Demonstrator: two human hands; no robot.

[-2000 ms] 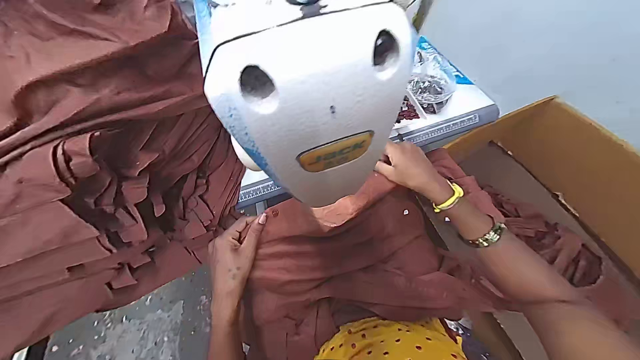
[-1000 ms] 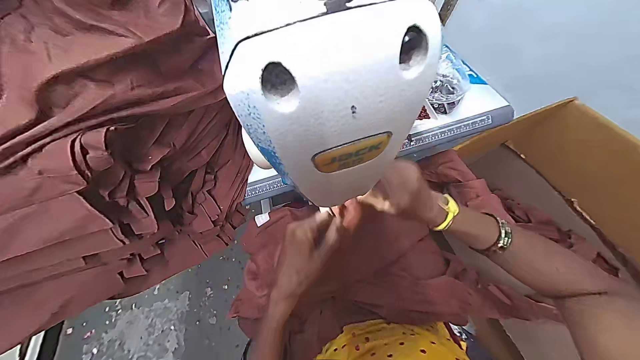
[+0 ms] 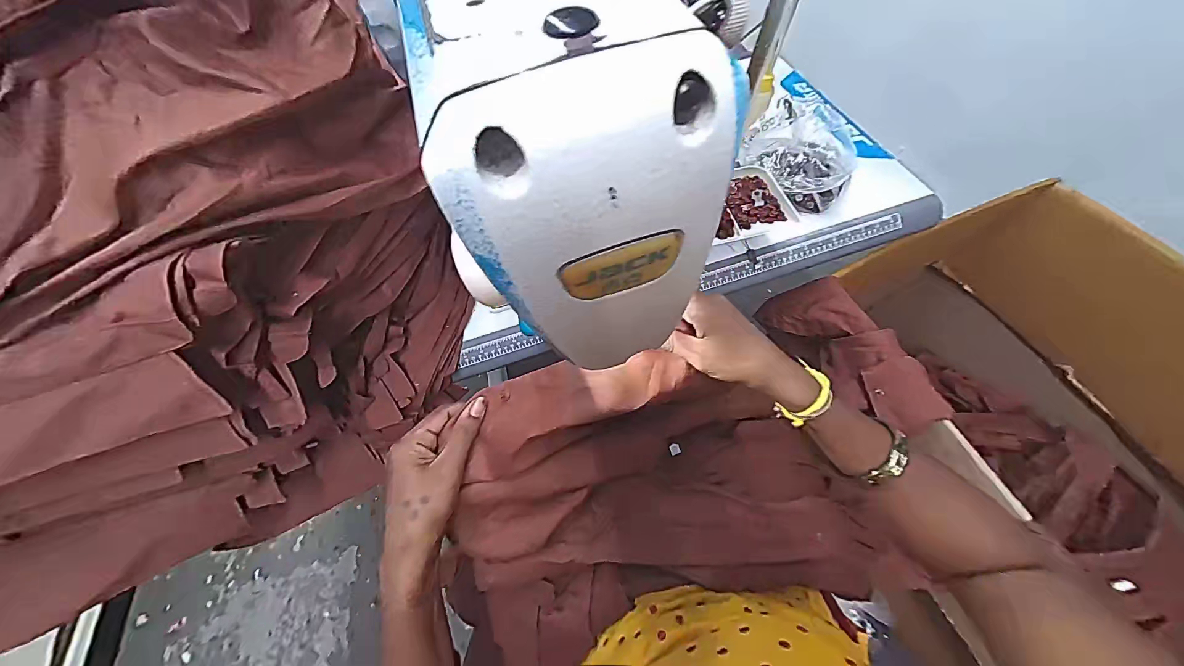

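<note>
The white and blue head of a Jack sewing machine (image 3: pixel 592 194) fills the upper middle and hides its needle area. Reddish-brown fabric (image 3: pixel 601 481) is stretched below it and drapes over the lap. My left hand (image 3: pixel 433 462) pinches the fabric's upper left edge between thumb and finger. Close to the lower right side of the machine head, my right hand (image 3: pixel 721 342) grips the same edge, its fingertips partly hidden. A small pale piece (image 3: pixel 674 450) lies on the fabric.
A big pile of brown cut fabric (image 3: pixel 111 277) hangs at the left. On the machine table (image 3: pixel 879 199) at the right are a tray of dark red buttons (image 3: pixel 757 199) and a clear plastic bag (image 3: pixel 805 157). A cardboard box (image 3: pixel 1045 268) holding brown fabric stands at far right.
My hands were close together under the machine head one second ago; now they are apart, my left hand further left, with the fabric edge spread between them.
</note>
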